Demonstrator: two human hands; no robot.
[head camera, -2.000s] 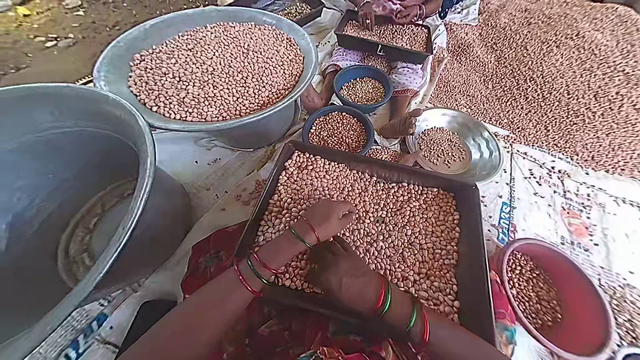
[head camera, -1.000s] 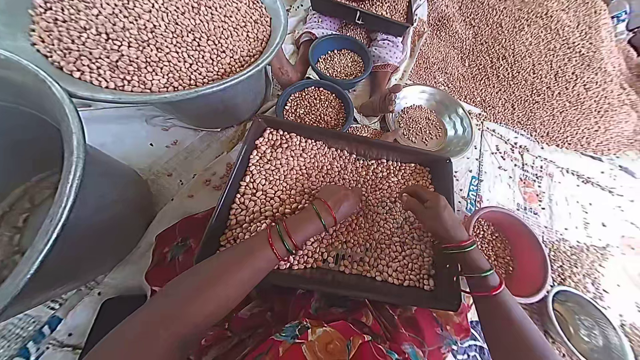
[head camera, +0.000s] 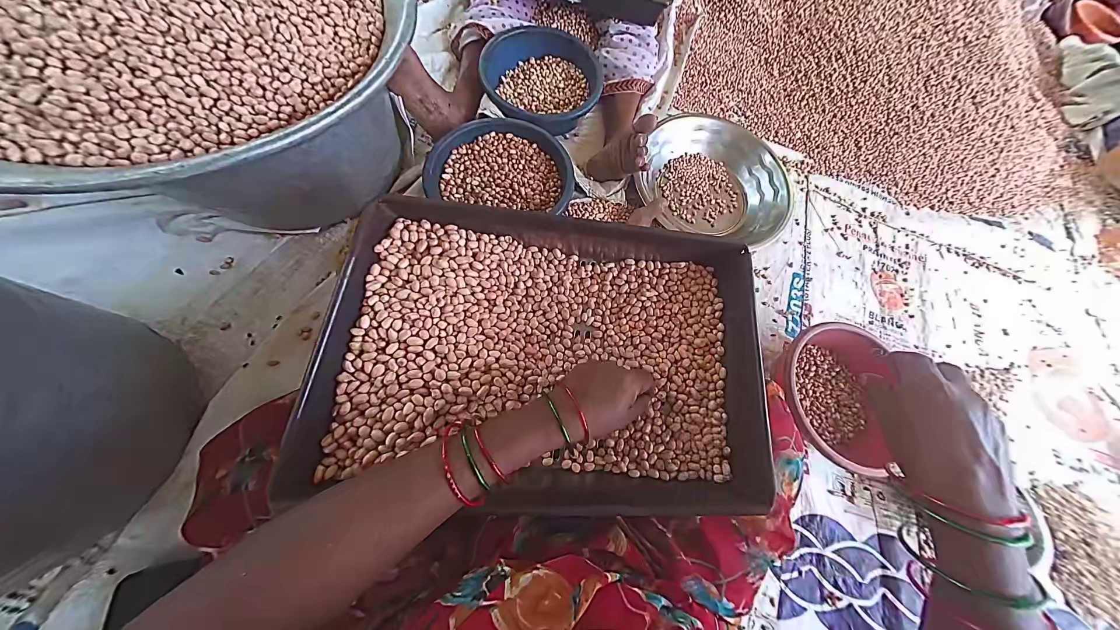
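A dark rectangular tray (head camera: 761, 376) rests on my lap, spread with shelled peanuts (head camera: 455, 332). My left hand (head camera: 608, 398), with red and green bangles at the wrist, lies on the nuts right of the tray's middle. Its fingers are curled down, and whether they pinch a nut cannot be told. Beyond the tray's right side, my right hand (head camera: 941, 429) is over the right rim of a pink plastic bowl (head camera: 801, 385) holding smaller or darker nuts. The fingers point into the bowl and are blurred, so what they hold is hidden.
A large metal basin (head camera: 289, 175) heaped with nuts stands at upper left, above a grey metal vessel (head camera: 79, 420). Past the tray are two blue bowls (head camera: 429, 175), a steel plate (head camera: 774, 188) and another person's bare feet (head camera: 621, 153). A big nut pile (head camera: 875, 96) covers the upper right.
My right hand has left the tray's nuts and moved right to the pink bowl. My left hand has stayed over the nuts, now farther right in the tray.
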